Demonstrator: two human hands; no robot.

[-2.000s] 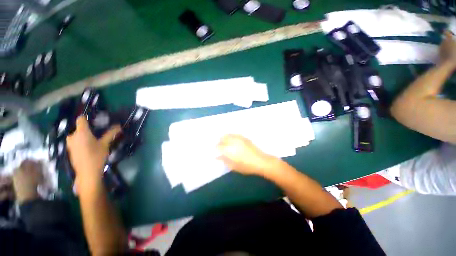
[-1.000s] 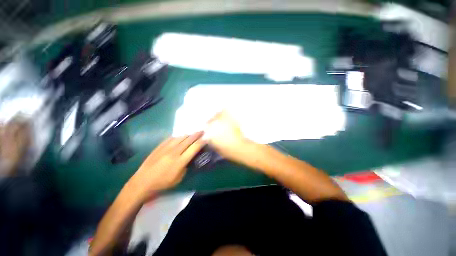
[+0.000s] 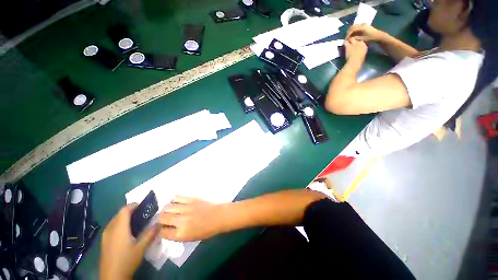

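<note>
My left hand [image 3: 121,240] holds a small black box [image 3: 145,213] upright at the near left end of the white sticker sheets [image 3: 218,164]. A grey ring mark shows on the box's face. My right hand [image 3: 191,219] rests on the sheets with its fingers curled, close beside the box. Whether its fingertips pinch a sticker cannot be seen. Faint circles show on the sheets just below my right hand.
Spare white strips [image 3: 147,146] lie farther away. A left pile of black boxes [image 3: 70,219] is at lower left, a right pile [image 3: 273,98] beyond the sheets. A person in white [image 3: 437,82] works at the right. Loose boxes lie past the speckled strip [image 3: 109,101].
The view has swung to the right, bringing the neighbour into sight. My left hand has lifted the box, which now stands clear beside my right hand.
</note>
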